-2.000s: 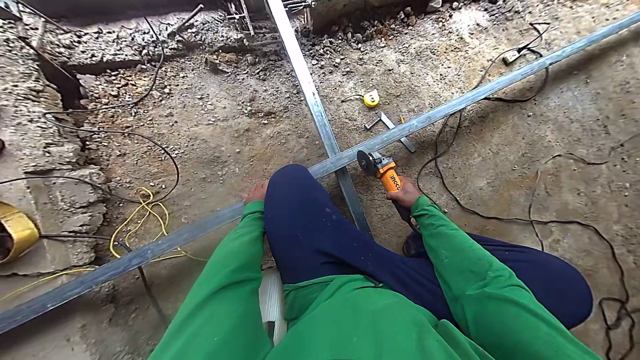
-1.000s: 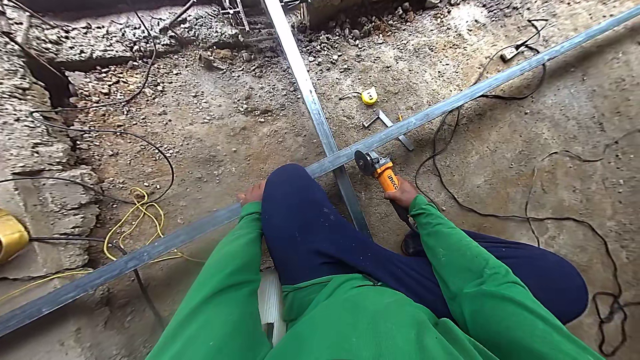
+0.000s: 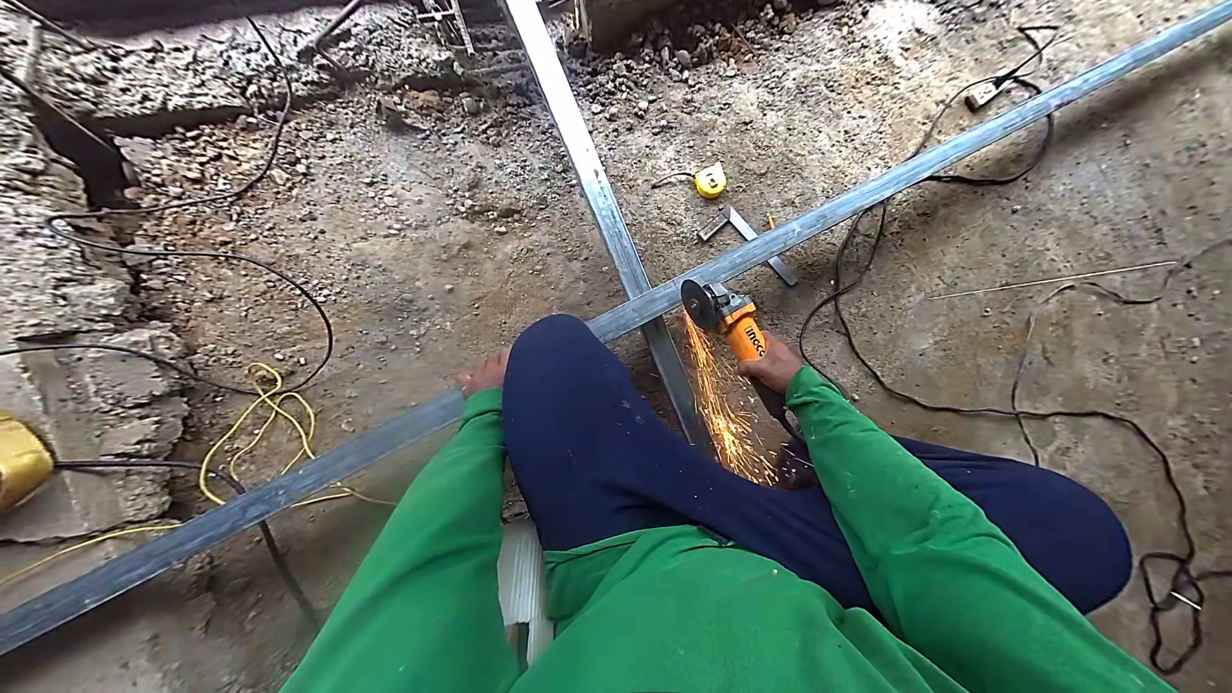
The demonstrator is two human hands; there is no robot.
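My right hand (image 3: 773,364) grips the orange Ingco angle grinder (image 3: 742,329) by its body. Its cutting disc (image 3: 700,305) meets the near side of a long galvanized steel bar (image 3: 818,219), and orange sparks (image 3: 729,423) stream down from it toward my legs. My left hand (image 3: 484,373) rests on the same bar, left of my raised knee, its fingers partly hidden by the knee. A second metal bar (image 3: 580,144) crosses beneath the long one, just left of the disc.
Beyond the long bar lie a yellow tape measure (image 3: 710,181) and a metal square (image 3: 756,243). Black cable (image 3: 900,390) winds over the ground at right, near a socket (image 3: 982,94). Yellow cord (image 3: 274,395) lies at left by broken concrete (image 3: 106,404).
Sparks now fly from the grinder's disc; neither earlier frame shows any. Both hands have stayed in about the same places.
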